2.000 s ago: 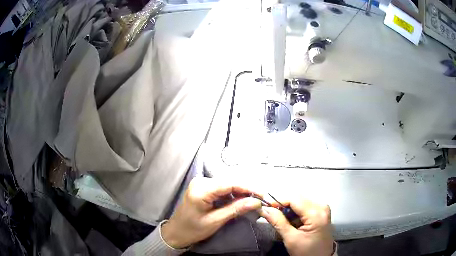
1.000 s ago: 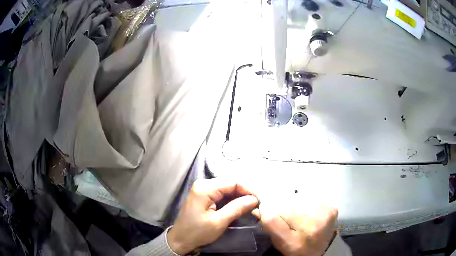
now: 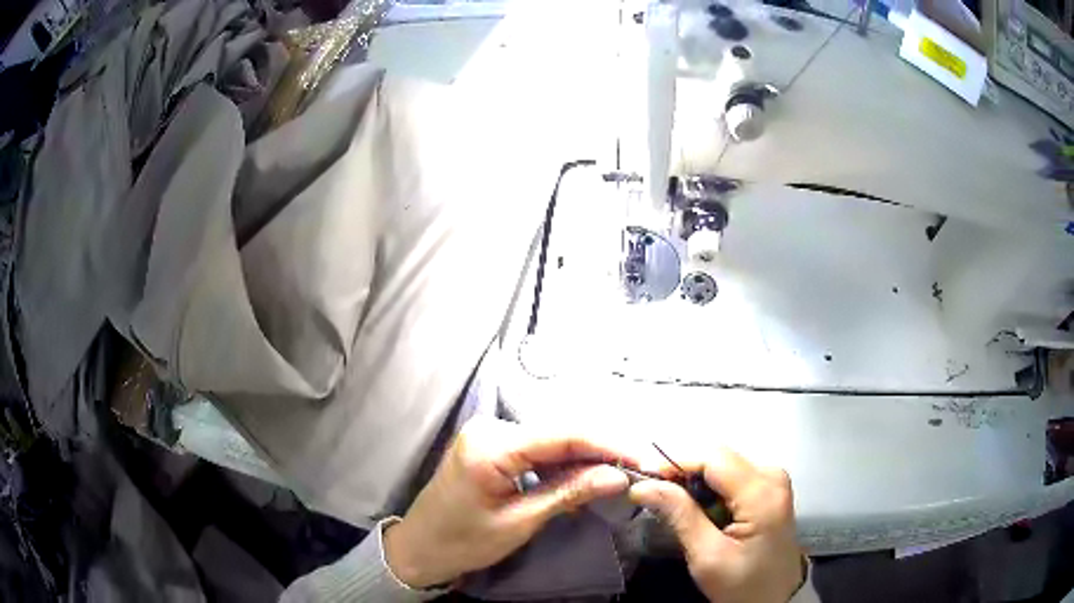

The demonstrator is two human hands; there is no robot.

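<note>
A large grey-brown cloth [image 3: 400, 259] lies draped on the table at the left and runs down toward my hands. My left hand [image 3: 501, 501] pinches the edge of the cloth between thumb and fingers at the table's front. My right hand [image 3: 736, 512] touches the left fingertips and holds a small dark tool [image 3: 708, 499], seemingly thread snips, with a thin point sticking up. The small part between the fingertips is too small to make out. A paler lilac-grey flap [image 3: 559, 560] hangs below my left hand.
The white sewing machine's bed [image 3: 813, 283] lies beyond my hands, with the presser foot [image 3: 637, 265] and round shiny plate [image 3: 663, 266]. Heaped cloth [image 3: 71, 212] fills the far left. A control box [image 3: 1036, 53] and a white box with a yellow label [image 3: 942, 57] stand at the upper right.
The dark tool, hidden one second ago, shows again in my right hand, its thin point up. My left hand keeps its pinch. The view has shifted slightly.
</note>
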